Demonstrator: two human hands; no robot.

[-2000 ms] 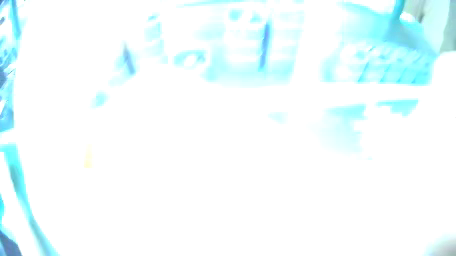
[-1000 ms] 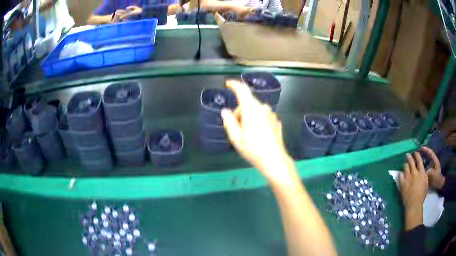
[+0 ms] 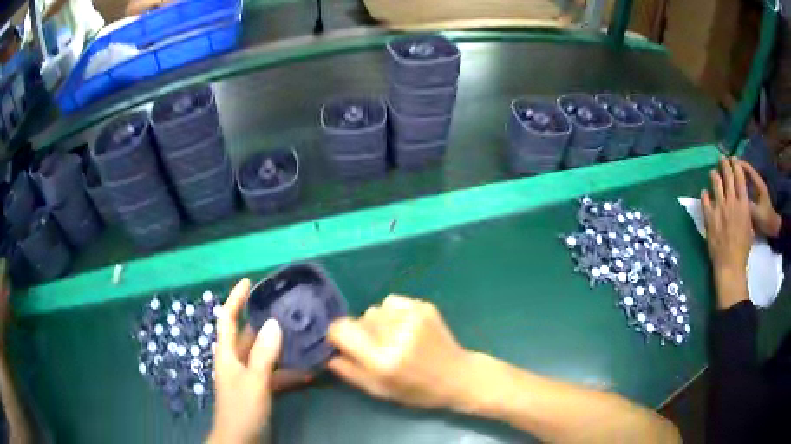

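A dark grey housing [image 3: 299,312] is held tilted above the green bench, its open side towards me, with the round centre hub visible. My left hand [image 3: 247,364] holds its left side, thumb over the near rim. My right hand [image 3: 399,351] is at its right side, fingers at the rim and thumb hidden in part; whether it holds a small insert cannot be seen. The left insert pile [image 3: 178,347], small dark parts with white dots, lies beside my left hand and is partly behind it.
Stacked housings [image 3: 421,104] stand on the dark strip beyond the raised green edge [image 3: 451,204], with more stacks left and right. The right insert pile [image 3: 629,264] lies near another person's hands [image 3: 728,217] over white paper. A blue bin [image 3: 152,48] and cardboard [image 3: 468,12] are at the back.
The right hand has come back from the middle stacks to the bench. Both hands now hold a housing, and the middle-left stack looks shorter. The view has shifted, and the earliest frame is washed out.
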